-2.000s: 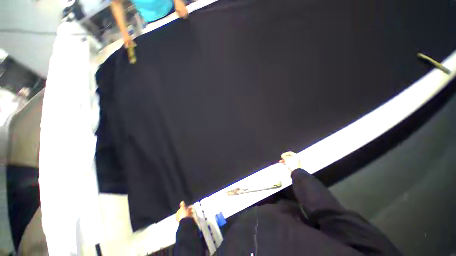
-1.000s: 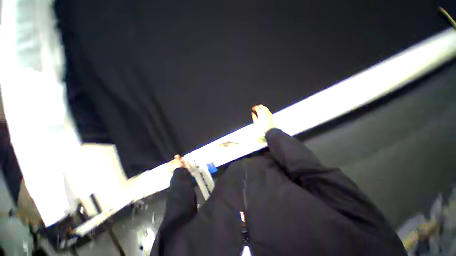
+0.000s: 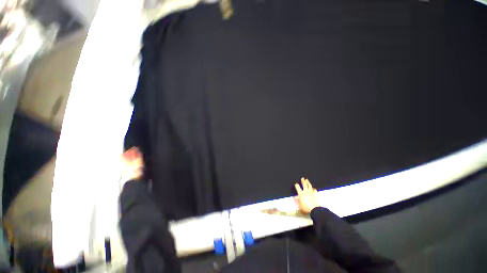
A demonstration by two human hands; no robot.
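Black fabric (image 3: 331, 106) covers the table, with lengthwise folds near its left end. My left hand (image 3: 133, 163) is blurred and reaches to the black fabric's left edge, beside the bright white cloth or roll (image 3: 91, 138); whether it pinches anything cannot be told. My right hand (image 3: 306, 196) rests with fingers apart on the black fabric's near edge, at the white table rim (image 3: 395, 186). A small brownish item (image 3: 275, 211) lies on the rim, left of my right hand.
Narrow metal rails with blue ends (image 3: 232, 240) cross the near rim between my arms. A brassy bar (image 3: 226, 9) lies on the black fabric at the far edge. Grey floor (image 3: 438, 229) shows at the lower right.
My left hand has left the near rim by the rails and moved left and farther over the table. My right hand stays at the near edge, its fingers now spread. The view has shifted.
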